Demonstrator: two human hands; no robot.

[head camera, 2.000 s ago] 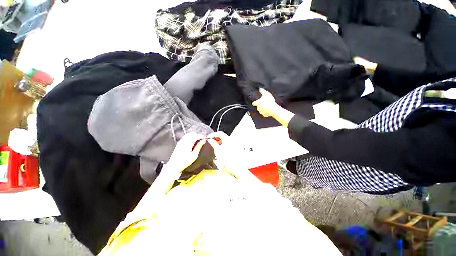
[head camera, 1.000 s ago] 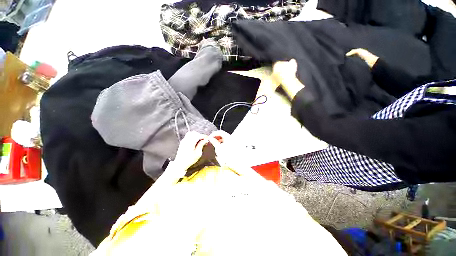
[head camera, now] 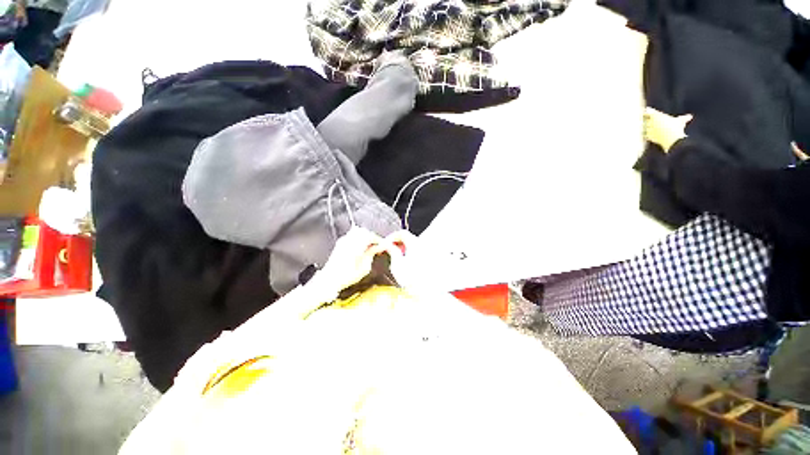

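The grey drawstring garment (head camera: 258, 182) lies on the large black garment (head camera: 151, 213), its gathered band running down towards my hands. Pale cord (head camera: 426, 182) loops out on both sides of the band. My left hand (head camera: 400, 244) and my right hand (head camera: 360, 249) are close together at the band's lower end, near my chest. Both are overexposed and small, and merge with my bright jacket. My right hand's fingers are on the grey edge. What my left fingers pinch is hidden by glare.
A plaid garment (head camera: 400, 40) lies at the far side. A coworker in a checked apron (head camera: 662, 284) handles a black garment (head camera: 733, 89) at the right. A red tray (head camera: 67, 262) and cardboard box (head camera: 40, 142) stand left. A wooden stool frame (head camera: 737, 413) is lower right.
The coworker's black garment has moved away to the right, uncovering white table. The view has shifted, so the grey garment sits slightly further right and higher. My hands stay together at the band.
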